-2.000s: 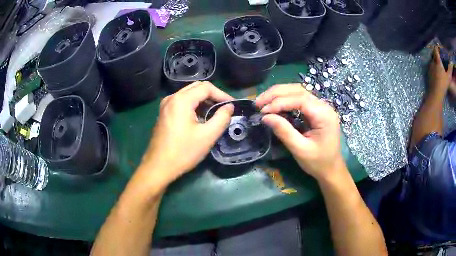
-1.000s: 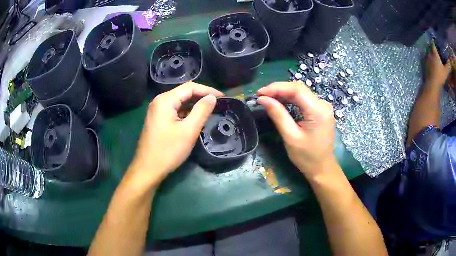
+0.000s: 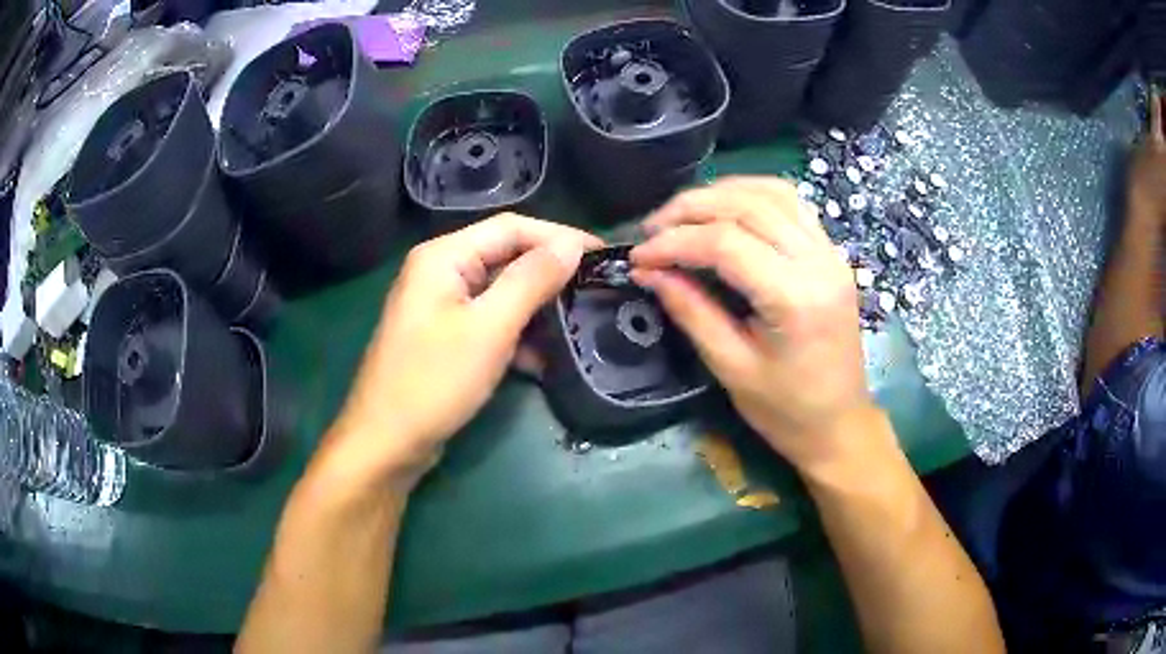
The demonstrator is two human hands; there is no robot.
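Note:
A black housing (image 3: 629,371) stands open side up on the green bench in front of me, with a round boss in the middle of its floor. My left hand (image 3: 480,307) grips its left rim and wall, with the thumb at the back left rim. My right hand (image 3: 754,307) is at the back right of the housing, fingertips just inside the far wall. It pinches a small button piece (image 3: 614,271) against that inside wall; the fingers partly hide it. The right rim is hidden behind my right hand.
A single low housing (image 3: 478,151) stands behind. Stacks of housings (image 3: 646,83) stand at back and left. A pile of button pieces (image 3: 882,217) lies right, beside bubble wrap (image 3: 1004,268). A water bottle (image 3: 58,441) lies at the left edge. A person's arm (image 3: 1132,256) shows at right.
My right hand has moved from outside the rim to over the housing, with the button piece now at the inside back wall. My left hand stays on the housing. The camera view has shifted slightly.

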